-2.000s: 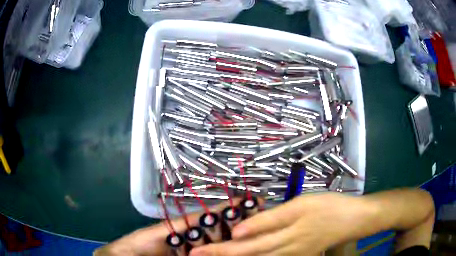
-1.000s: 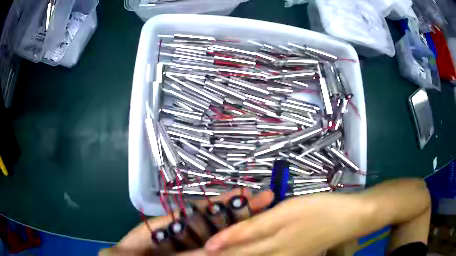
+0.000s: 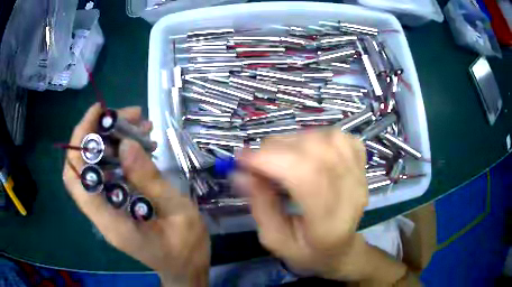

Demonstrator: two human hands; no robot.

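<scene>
My left hand (image 3: 140,218) is at the left, beside the white parts bin (image 3: 418,112). It holds several silver motors (image 3: 132,133), their dark round end caps with pale centres facing me, and thin red wires coming off some. My right hand (image 3: 314,196) is blurred, over the bin's lower middle. It grips a tool with a blue part (image 3: 225,166) showing at the fingers; the rest of the tool is hidden or blurred. The bin is full of shiny silver motors (image 3: 230,88) with red wires.
Clear plastic boxes (image 3: 84,47) stand at the upper left. A yellow-tipped handle (image 3: 14,193) lies at the left edge. A flat silver rectangle (image 3: 485,89) lies right of the bin. Clear bags and a red tray (image 3: 499,19) are at the upper right.
My left hand has moved up and left with the motors, from the bin's lower edge. My right hand has moved away from it, turned, and still holds the blue tool. The view has shifted.
</scene>
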